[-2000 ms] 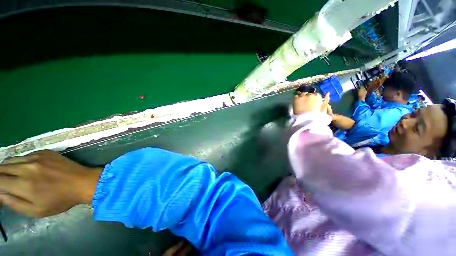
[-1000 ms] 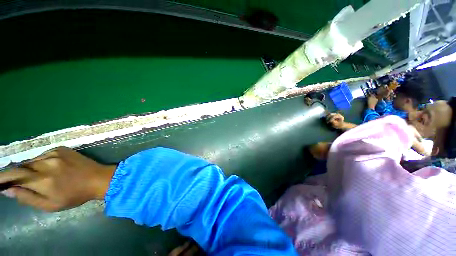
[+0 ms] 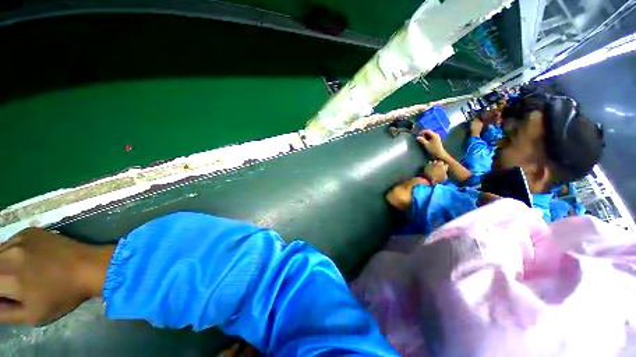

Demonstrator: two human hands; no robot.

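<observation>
My right hand, in a bright blue sleeve, is at the left edge, over the bench top beside its worn white edge strip. The fingertips are cut off by the picture's edge. A small dark spot shows between the fingers, and I cannot tell whether it is a held object or a gap. A small patch of skin shows at the bottom edge under the sleeve. It may be my left hand, but too little shows to tell. No phone is visible at my hand.
A green conveyor runs beyond the strip. A white-wrapped post rises at the strip. Close on the right is a person in pink. Behind are people in blue, one with hands over the bench, near a blue bin and small dark items.
The view has shifted, so post and bin sit further left. My right hand is further into the left edge. The person in pink has leaned lower, uncovering the neighbour's hands and a dark-haired head.
</observation>
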